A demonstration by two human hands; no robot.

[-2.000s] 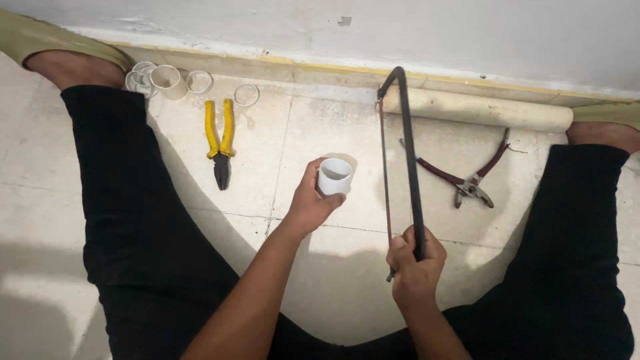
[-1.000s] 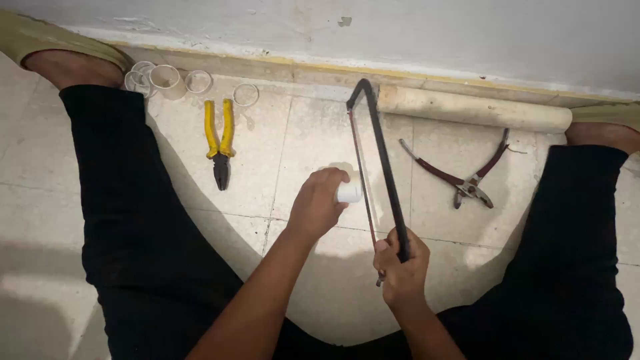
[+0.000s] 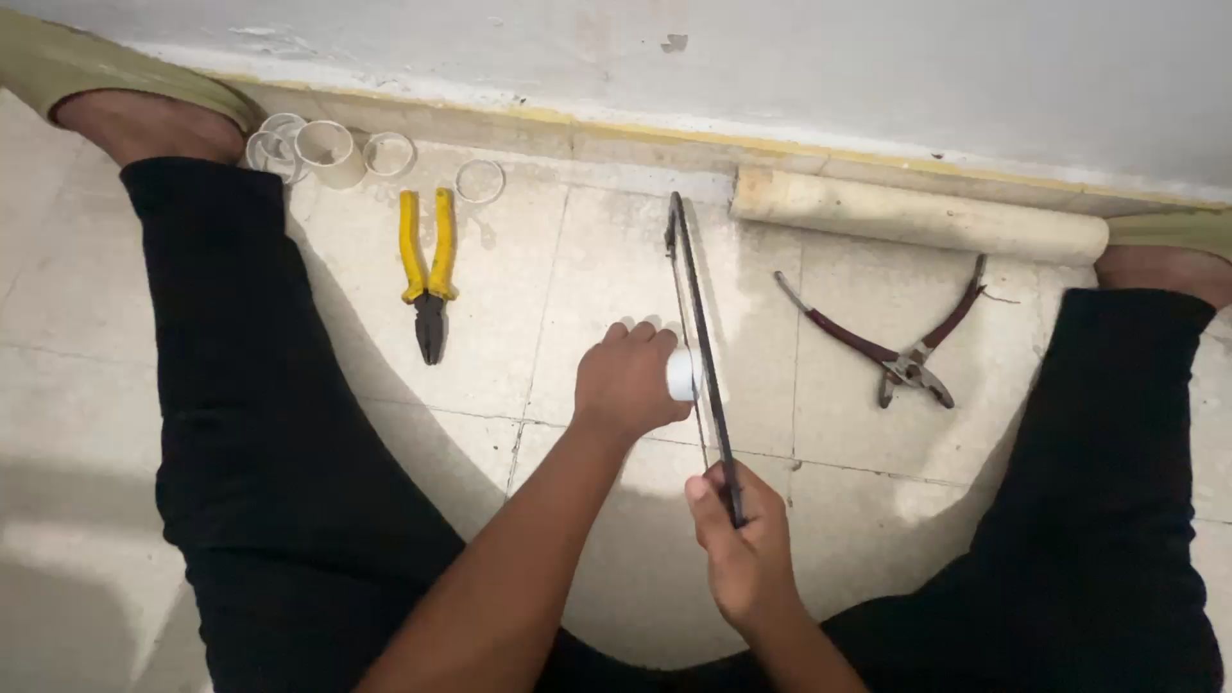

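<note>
My left hand [image 3: 630,380] grips a short white plastic pipe piece [image 3: 682,374] from above, holding it low over or on the floor tiles; its underside is hidden. In my right hand [image 3: 746,544] is the near end of a hacksaw with a black frame [image 3: 701,332]. The saw points away from me toward the wall, and its thin blade crosses the pipe piece just right of my left fingers. Whether the teeth touch the plastic cannot be told. Combination pliers with yellow handles [image 3: 428,250] lie to the left of my left hand, jaws toward me.
Several cut plastic rings [image 3: 479,181] and a short pipe section [image 3: 330,154] lie near the wall at left. A long cream pipe [image 3: 919,217] rests along the wall at right. Pliers with dark red handles [image 3: 905,364] lie spread below it. My legs border both sides.
The pipe piece has gone from upright, its opening facing up, to turned on its side in my left hand. The hacksaw has moved left, and its blade now crosses the piece.
</note>
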